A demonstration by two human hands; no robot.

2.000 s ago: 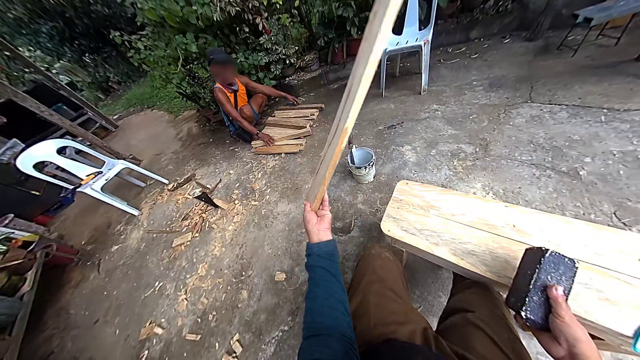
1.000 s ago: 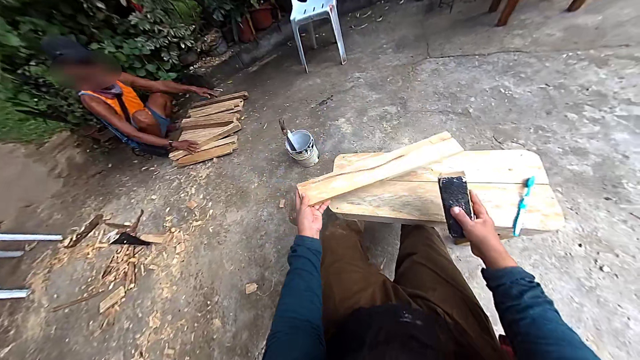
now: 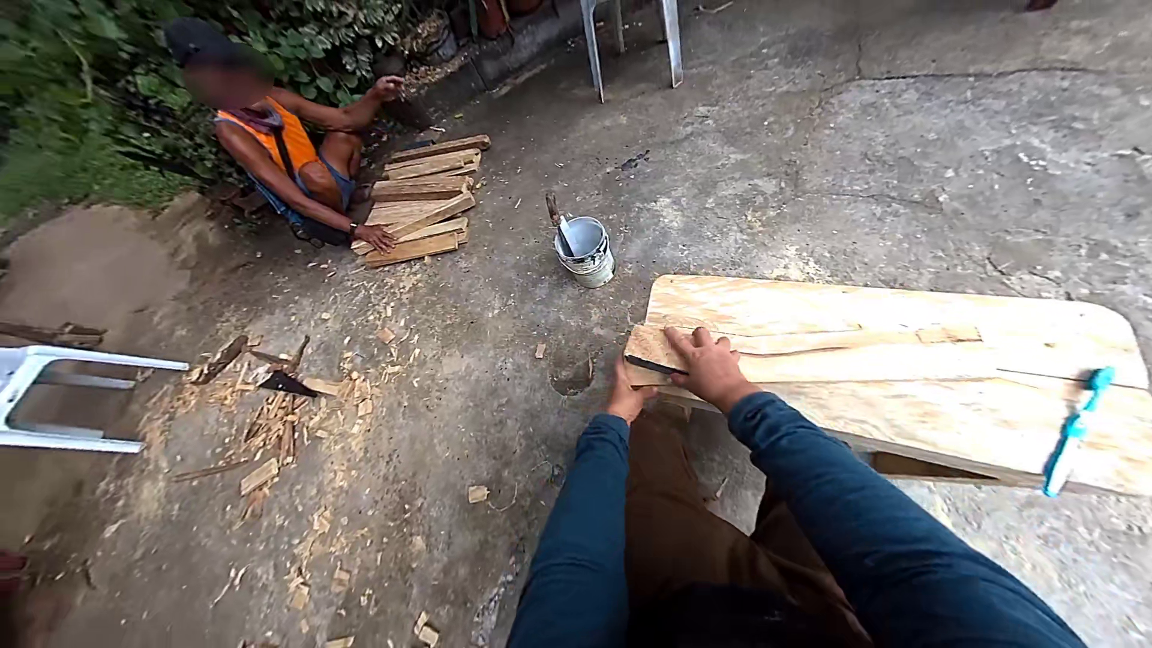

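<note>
A rough wooden board (image 3: pixel 837 360) lies lengthwise on the pale wooden bench top (image 3: pixel 900 306). My left hand (image 3: pixel 627 393) grips the board's near left end from the side and below. My right hand (image 3: pixel 713 367) is on that same end, its fingers over a tan block (image 3: pixel 650 346) with a black edge, which looks like a sanding block; its underside is hidden. The two hands are close together. A teal-handled brush (image 3: pixel 1075 432) lies across the bench's right end.
A bucket (image 3: pixel 589 261) with a handled tool inside stands beyond the bench. At upper left, a seated person (image 3: pixel 288 148) touches a row of wooden pieces (image 3: pixel 423 189). Wood chips (image 3: pixel 279 423) litter the concrete; parts of white plastic chairs (image 3: pixel 54 396) show.
The board, held raised two seconds ago, now lies along the bench. My right hand has brought the block leftward to the board's end. The seated person has raised one hand.
</note>
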